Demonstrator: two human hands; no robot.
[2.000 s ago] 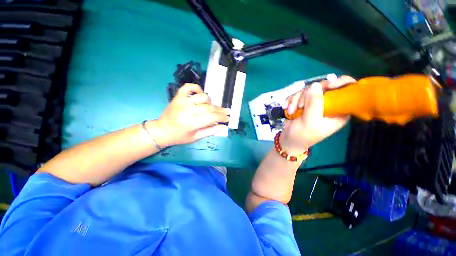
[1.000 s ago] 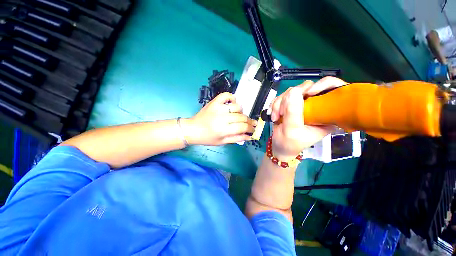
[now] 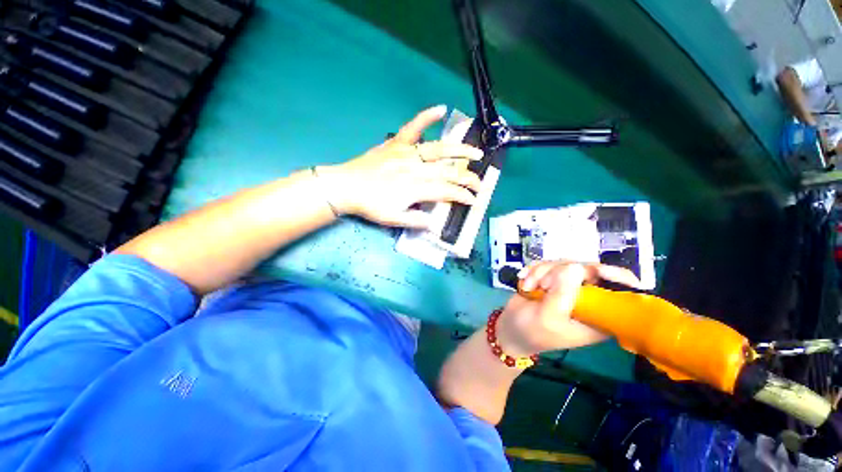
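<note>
A black three-legged stand (image 3: 495, 134) lies with one leg in the white fixture (image 3: 473, 230); its other two legs point up and right. My left hand (image 3: 406, 178) lies flat across the fixture, fingers spread, fingertips on the leg; no grip on it shows. It hides part of the fixture and most of the loose black parts. My right hand (image 3: 554, 312) is closed around the front of the orange-wrapped screwdriver (image 3: 665, 336). The dark tip is by the lower left corner of the white screw feeder (image 3: 554, 221), away from the stand.
Black ribbed trays (image 3: 120, 111) with dark rods in their slots are at the left. A dark green surface (image 3: 591, 83) runs behind the mat. Black trays (image 3: 739, 267) and a blue crate (image 3: 711, 447) are at the right. Another person's arm (image 3: 796, 92) shows at the upper right.
The screwdriver has moved from the leg's near end down and right, away from the fixture. My left hand has moved up along the leg and its fingers have spread.
</note>
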